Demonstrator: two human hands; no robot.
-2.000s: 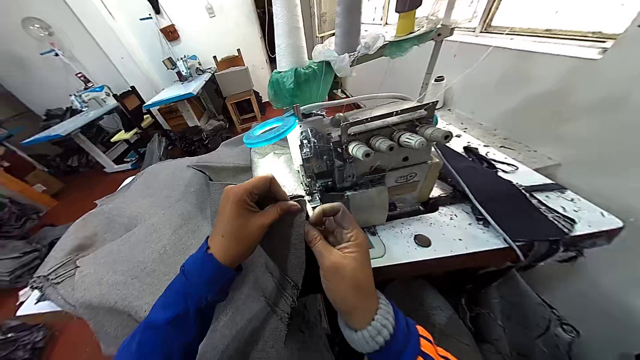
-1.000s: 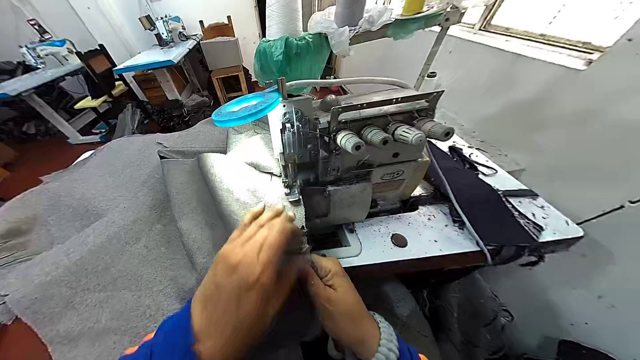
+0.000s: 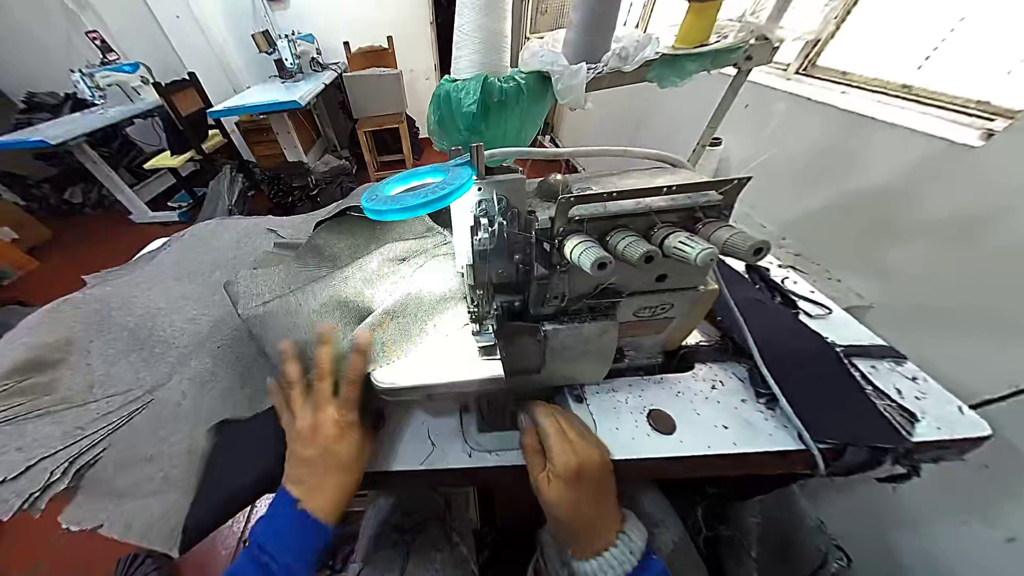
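My left hand (image 3: 324,424), fingers spread and blurred, is at the edge of the grey fabric (image 3: 160,320), left of the overlock sewing machine (image 3: 592,296); whether it touches the cloth is unclear. The fabric lies over the left of the table, part of it behind the machine's lit white cloth plate (image 3: 432,372). My right hand (image 3: 568,472) is curled at the table's front edge, just below the machine's front; its fingertips are near a dark part there, and whether they hold anything cannot be told. A blue ring lamp (image 3: 418,190) is fixed beside the machine head.
Dark fabric strips (image 3: 808,368) lie on the white machine table (image 3: 720,432) at the right, near a brown disc (image 3: 661,421). Thread cones (image 3: 482,40) stand behind the machine. Other sewing tables (image 3: 276,96) and a wooden chair (image 3: 382,120) are at the back left.
My hands were close together at the fabric in front of the machine; now they are apart, the left one spread out to the left. The fabric by the cloth plate lies differently.
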